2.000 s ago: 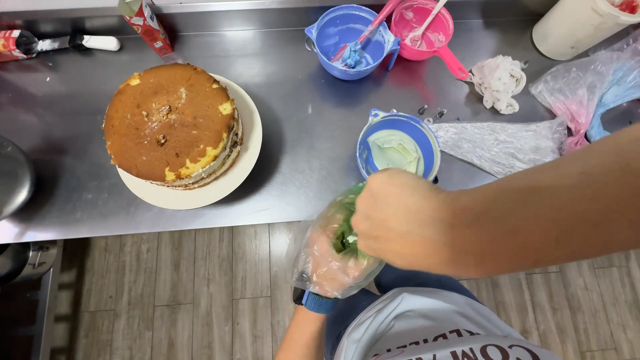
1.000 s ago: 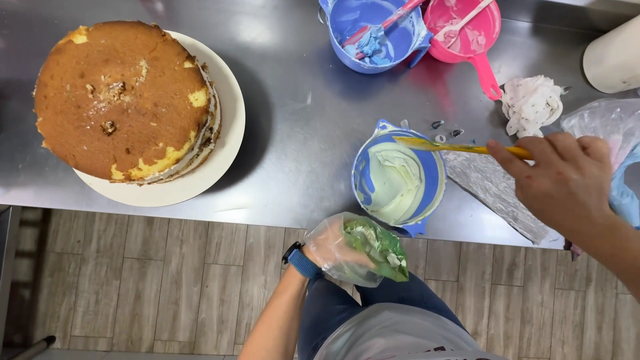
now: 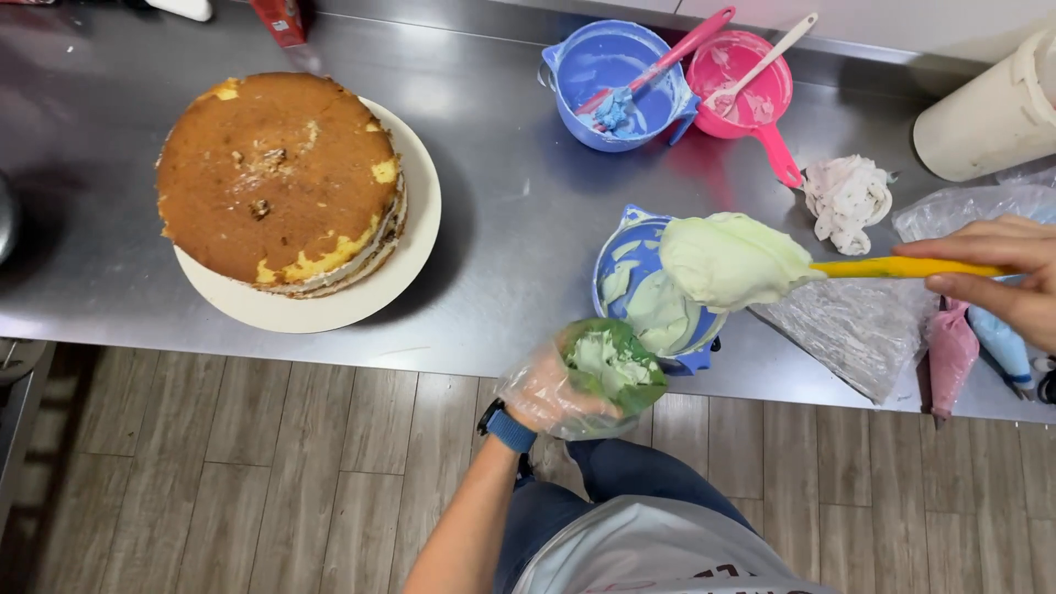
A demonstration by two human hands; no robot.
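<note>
My right hand point(image 3: 1002, 264) grips the yellow handle of a spatula point(image 3: 899, 266). A large mound of pale green cream point(image 3: 730, 260) covers the spatula's head, above a blue mixing bowl point(image 3: 606, 276) with more cream inside. Below and left of that bowl, my left hand point(image 3: 557, 388) is inside the folded-back clear plastic of a piping bag point(image 3: 652, 388), holding it with its mouth up; green and pale green cream show within. To the left, a layered sponge cake point(image 3: 280, 177) with crumbs on top rests on a white round board point(image 3: 330, 313).
Behind stand a blue bowl point(image 3: 615, 49) and a pink bowl point(image 3: 775, 66), each with a spatula. At right are a crumpled cloth point(image 3: 846, 198), a white tub point(image 3: 982, 124), a flat plastic bag point(image 3: 858, 330) and filled pink point(image 3: 953, 355) and blue point(image 3: 998, 338) piping bags.
The spatula, in the bowl one second ago, is now raised with a mound of cream on it. My left hand keeps hold of the piping bag, whose mouth now faces up beside the bowl.
</note>
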